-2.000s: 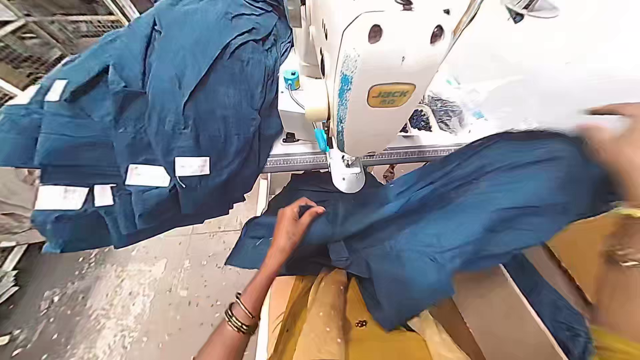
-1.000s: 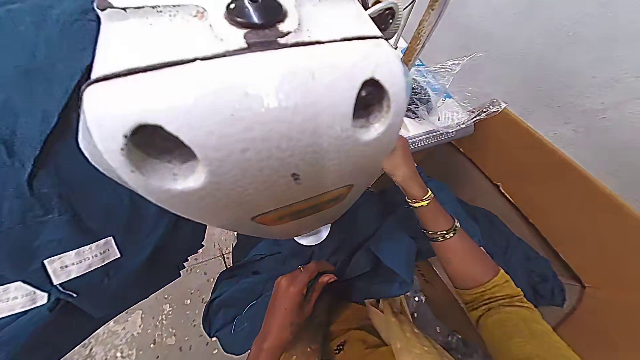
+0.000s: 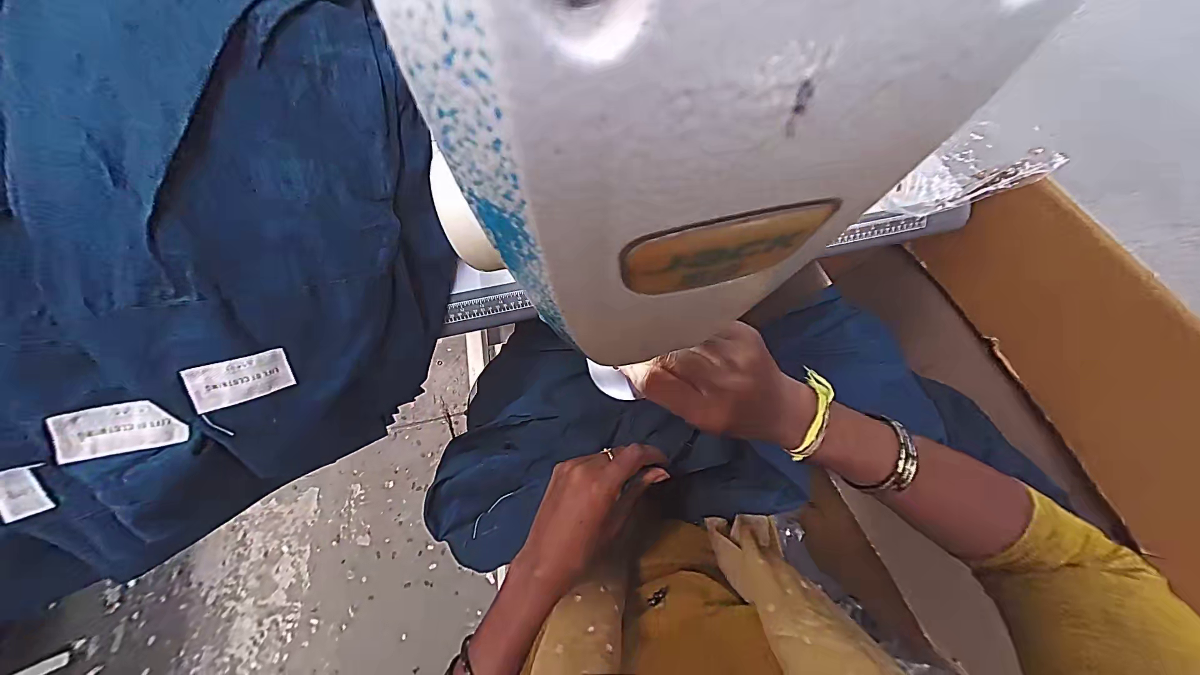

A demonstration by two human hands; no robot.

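A white Jack sewing machine head (image 3: 684, 141) fills the upper middle and hides the needle area. Beneath it lies a bunched dark blue garment (image 3: 506, 431), spreading right under my right arm. My left hand (image 3: 591, 497) rests on the near part of this cloth, fingers curled over its edge; whether it pinches the fabric is unclear. My right hand (image 3: 717, 380) is bent in close under the machine head, beside a round white part (image 3: 611, 380) at its lower end. Its fingertips are partly hidden, so what it holds cannot be told.
Blue garments with white labels (image 3: 239, 380) hang at the left. A measuring scale (image 3: 487, 306) runs along the machine bed's edge. Clear plastic wrap (image 3: 975, 178) lies at the upper right, above a cardboard box wall (image 3: 1078, 347). Debris dots the floor (image 3: 309, 562).
My right hand has moved from the cloth's far right to under the machine head. The cloth, earlier spread out to the right, is now bunched. The view has come much closer to the machine.
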